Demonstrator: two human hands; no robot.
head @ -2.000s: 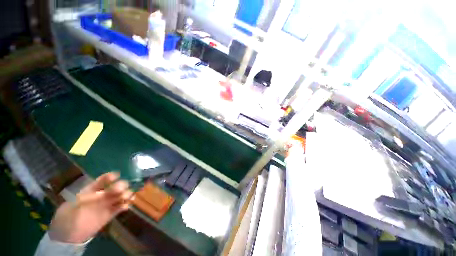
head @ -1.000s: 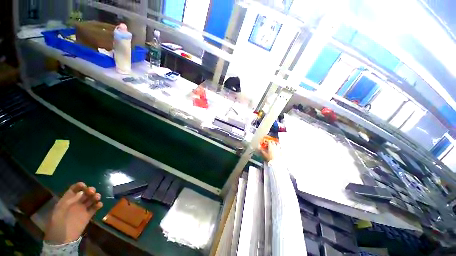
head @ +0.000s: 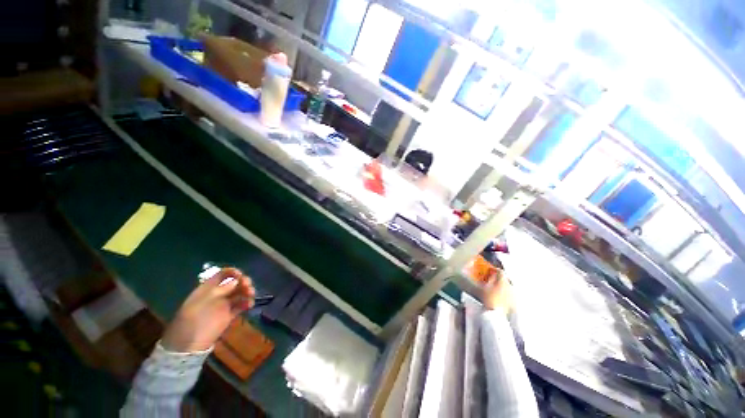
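Note:
My left hand [head: 214,310] is over the front of the green bench, fingers curled. A thin dark thing shows beside its fingertips; I cannot tell if it is held. An orange-brown case [head: 243,347] lies just below it, partly behind my hand. Dark flat blocks [head: 294,309] lie to its right. My right hand [head: 495,294] reaches forward past the upright panels. Its fingertips are at a bright orange item [head: 484,269]; whether they grip it is unclear. A pile of white bags or sheets [head: 331,366] lies between the hands.
Upright white panels [head: 437,351] stand left of my right forearm. A slanted metal post [head: 466,253] rises behind them. A yellow strip [head: 135,229] lies on the bench. A shelf behind holds a blue bin [head: 220,88] and a bottle [head: 275,91]. A large white surface [head: 564,302] is at the right.
The view has shifted. My right hand has come into sight since the earliest frame and is at the orange item. My left hand has moved in nearer the dark blocks, its fingers more curled.

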